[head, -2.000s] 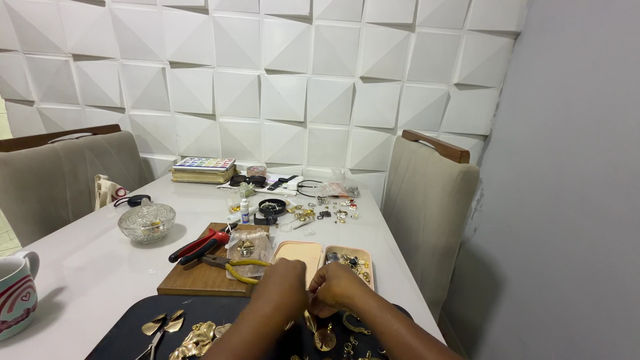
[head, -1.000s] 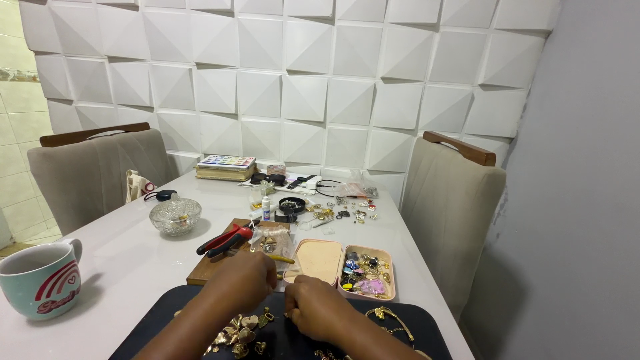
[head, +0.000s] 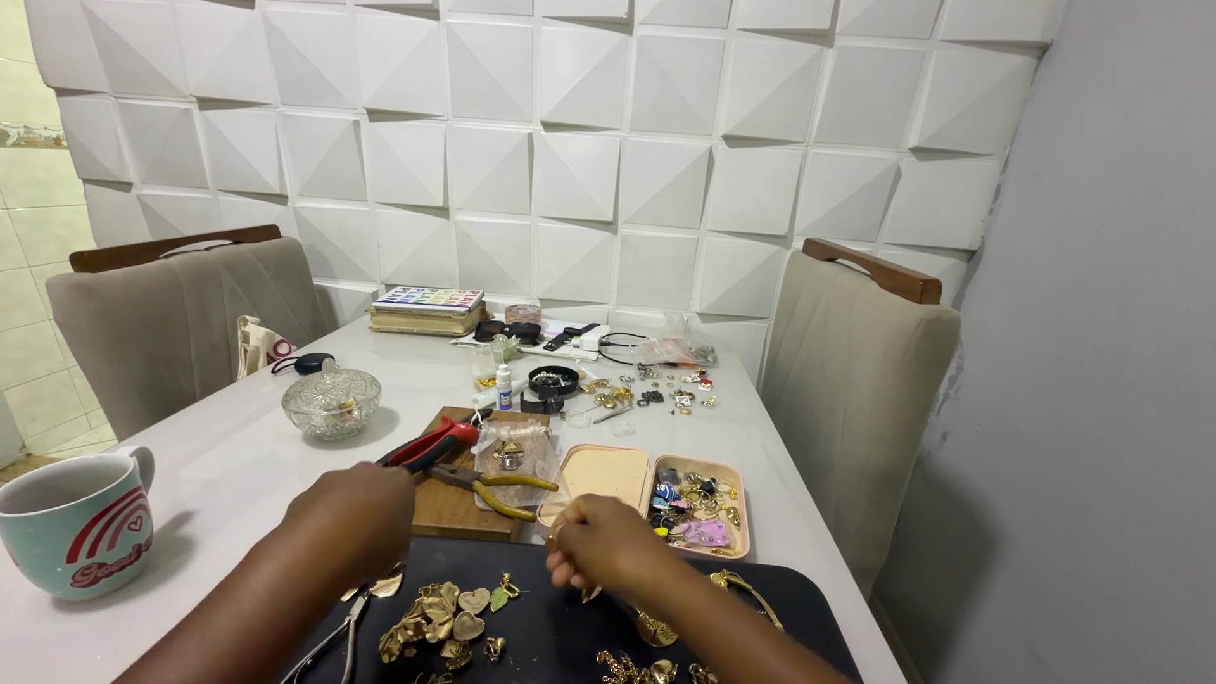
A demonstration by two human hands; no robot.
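My left hand [head: 351, 518] is over the left part of a black tray [head: 541, 579], close to red-and-black handled pliers [head: 432, 446]; its fingers are hidden behind its back. My right hand [head: 603, 541] has its fingers curled above the tray, pinching something small that I cannot make out. Yellow-handled pliers [head: 489, 486] lie on a wooden board [head: 456, 513] beside a sheer pouch [head: 518, 451]. Gold-coloured leaf and heart pieces [head: 442, 613] lie on the tray, with metal-handled pliers [head: 347, 632] at their left. Behind my right hand stands an open pink case [head: 746, 518] of small jewelry.
A mug [head: 76, 522] stands at the left, with a lidded glass bowl [head: 331, 404] beyond it. Farther back are books [head: 427, 312], a small bottle [head: 503, 389], a round black dish [head: 553, 380] and loose jewelry pieces [head: 613, 394]. Chairs [head: 855, 408] flank the table.
My hands were close together one second ago and are now apart. The left hand has moved left toward the red-and-black pliers.
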